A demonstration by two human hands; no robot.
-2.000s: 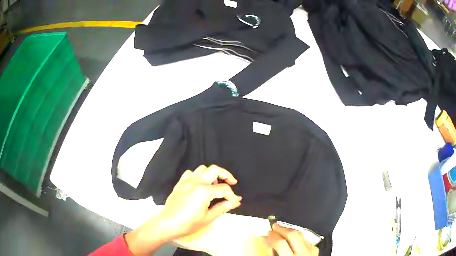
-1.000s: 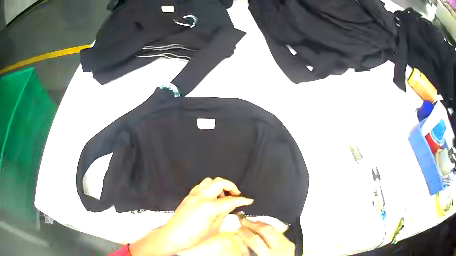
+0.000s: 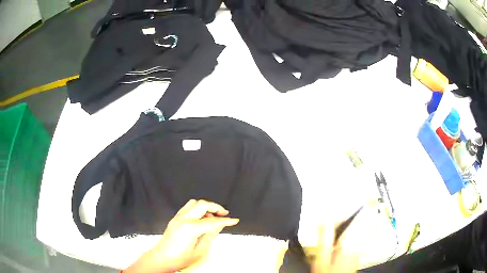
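A black half-moon bag panel [image 3: 213, 176] lies on the table, with a small whitish label [image 3: 191, 145] near its top edge. A black side strip [image 3: 115, 152] loops round its left side. My left hand [image 3: 195, 232] is at the panel's lower edge, its fingers bent and thumb near the fingertips, pinching cloth there. My right hand [image 3: 331, 253] is blurred, off the panel to the right, cut by the bottom edge. A dark thin tool [image 3: 348, 223], also blurred, shows at its fingers. The zipper edge under my left hand is mostly hidden.
Black bag parts [image 3: 133, 64] lie at the far left, and a bulky black heap [image 3: 331, 37] at the far side. At right are a blue tray [image 3: 440, 154] with bottles, an orange-yellow bottle [image 3: 430, 75], slim tools [image 3: 384, 197] and yellow-green snips [image 3: 414, 237]. A green bin [image 3: 21, 176] stands left.
My right hand has left the panel's lower edge and moved right, and a dark thin tool now shows at it. My left hand stays at the edge. The view has shifted right.
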